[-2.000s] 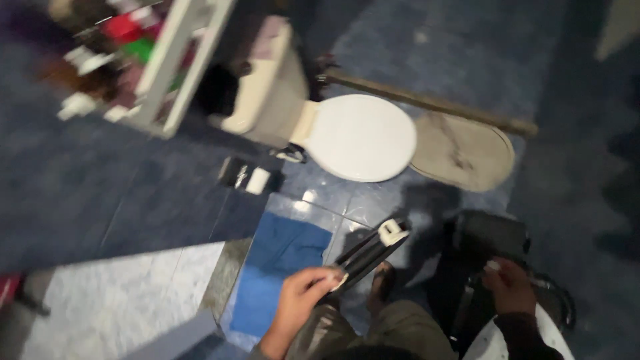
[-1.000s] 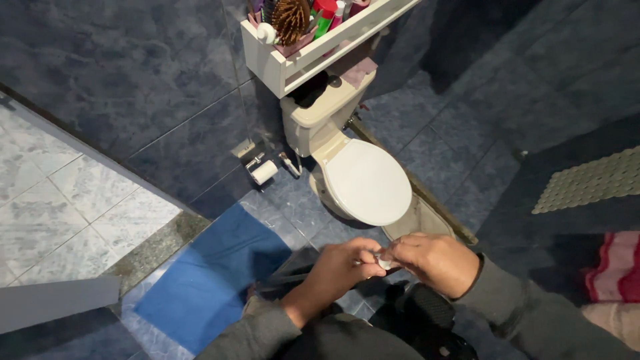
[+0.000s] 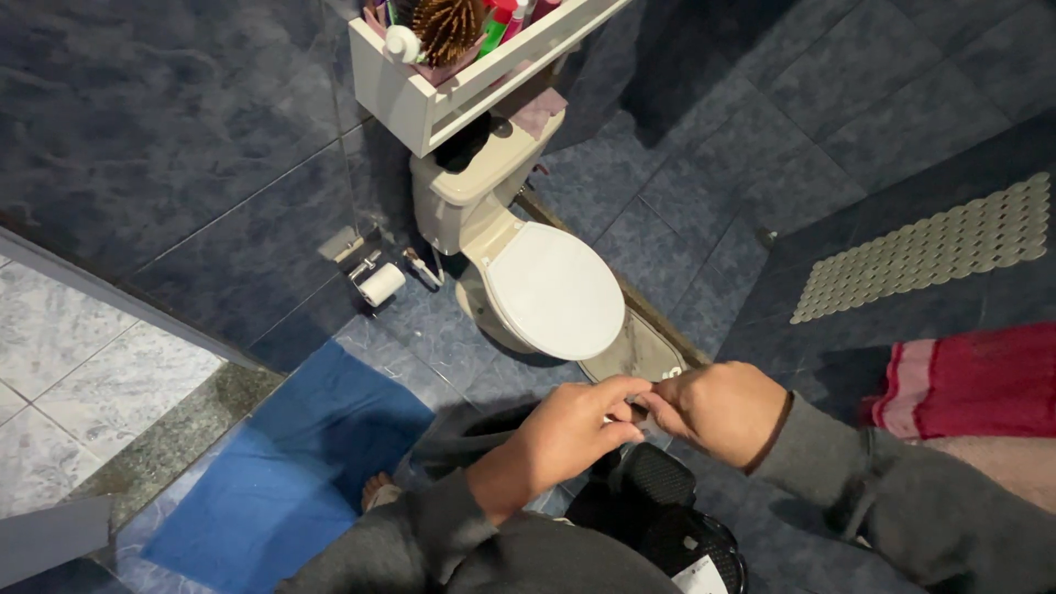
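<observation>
My left hand (image 3: 569,437) and my right hand (image 3: 716,408) meet at the lower middle of the view, fingertips together around a small object (image 3: 631,404) that is mostly hidden between them; what it is I cannot tell. Just beyond them stands a toilet with its white lid (image 3: 557,290) down. Part of a small pale thing (image 3: 672,373) shows at the right hand's fingertips. Below the hands is a black ribbed container (image 3: 660,478), partly covered by my sleeves.
A blue mat (image 3: 289,470) lies on the tiled floor at left, with a toilet paper roll (image 3: 382,285) on the wall above it. A white shelf (image 3: 396,99) with a hairbrush (image 3: 445,29) overhangs the cistern (image 3: 478,177). A red towel (image 3: 982,384) hangs at right, near a perforated mat (image 3: 924,247).
Two seconds ago my hands were apart, with a long dark object by the left one; they came together by one second ago and remain so. The view has turned.
</observation>
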